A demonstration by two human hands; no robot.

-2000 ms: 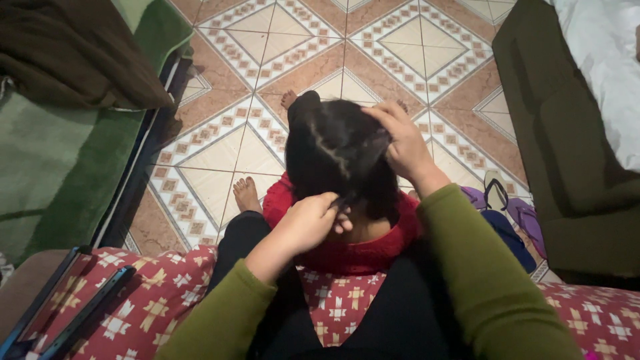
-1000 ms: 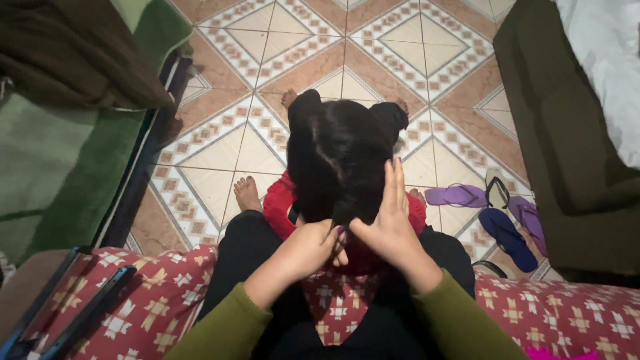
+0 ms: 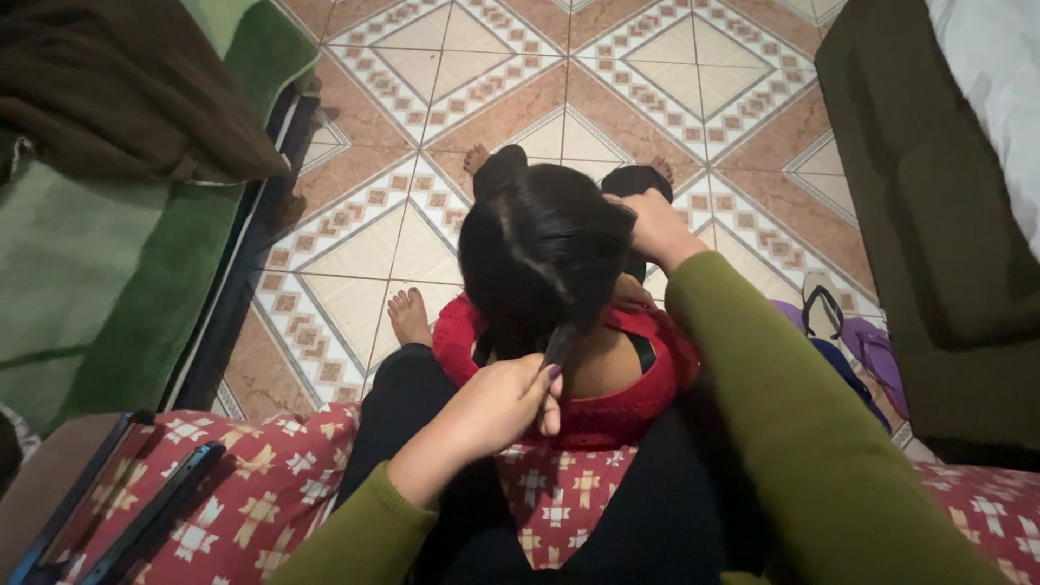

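Note:
A person in a red knitted top [image 3: 597, 422] sits on the floor between my knees, back toward me. Their dark hair [image 3: 540, 236] is parted along the crown. My left hand [image 3: 512, 402] is closed on a gathered lock of hair [image 3: 559, 343] at the nape, with the thumb on top. At the right side of the head, beside the front hair, is my right hand [image 3: 654, 223]; its fingertips are partly hidden, and whether they pinch any hair cannot be told.
Purple, dark blue and pale flip-flops [image 3: 873, 345] lie on the patterned tile floor [image 3: 366, 244] at right. A green-covered bed or seat [image 3: 146, 284] stands left, a dark sofa [image 3: 902, 203] right. Two dark, flat devices [image 3: 154, 512] rest on the red patterned cloth [image 3: 268, 487] beside me.
My right hand has moved from beside my left hand at the nape up to the right side of the head. My left hand stays at the nape.

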